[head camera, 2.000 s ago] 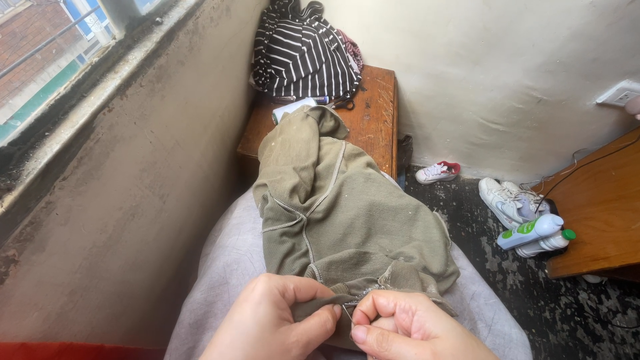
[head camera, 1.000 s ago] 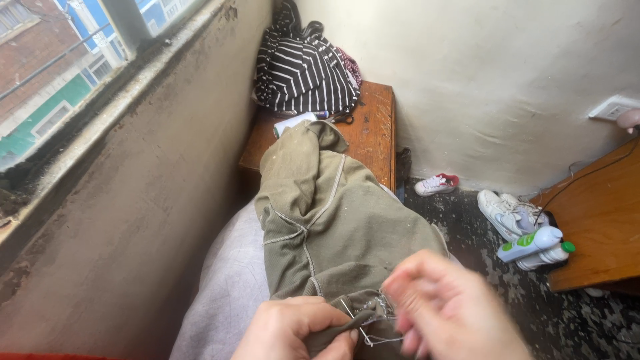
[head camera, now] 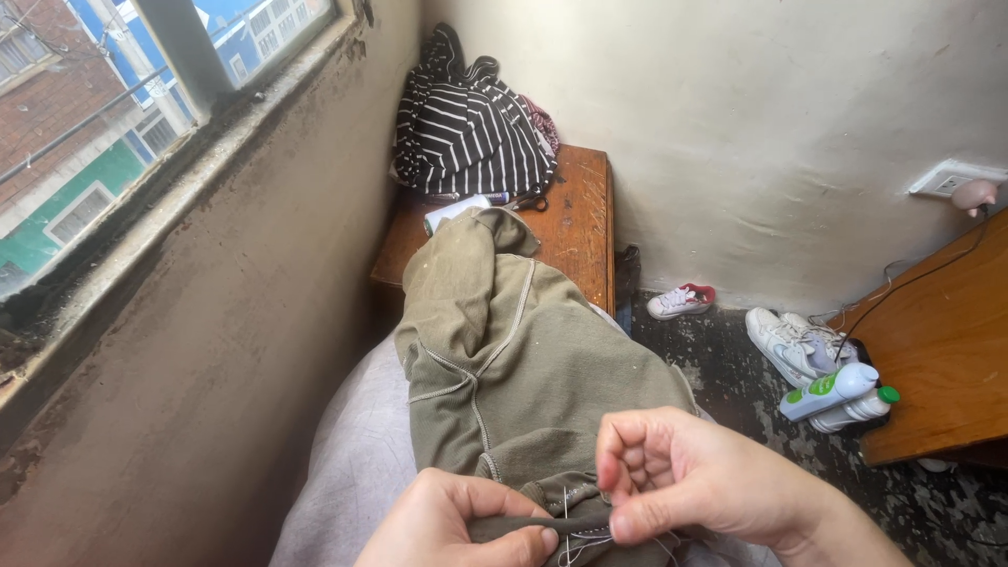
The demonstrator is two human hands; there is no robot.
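Observation:
An olive-green garment [head camera: 567, 370] with pale overlocked seams lies inside out over a light grey cloth [head camera: 354, 457]. At the bottom, my left hand [head camera: 465, 524] pinches a folded edge of it between thumb and fingers. A sewing needle [head camera: 566, 504] stands through that fold, just right of my left fingertips. Loose pale thread [head camera: 587, 542] loops around and below the fold, with white stitches nearby. My right hand [head camera: 677, 480] is at the fold's right part, thumb against the cloth, fingers curled above; whether it grips the cloth I cannot tell.
A wooden table [head camera: 579, 228] holds a striped cloth bundle [head camera: 472, 134], a thread spool [head camera: 457, 211] and scissors [head camera: 531, 201]. A window ledge [head camera: 181, 189] runs along the left. Sneakers [head camera: 787, 342], a small shoe [head camera: 681, 301] and bottles [head camera: 831, 391] are beside wooden furniture [head camera: 945, 354] at right.
My right hand was close to my left, then moved up and right in a blur, and is now back by the fold. The needle now shows upright in the cloth.

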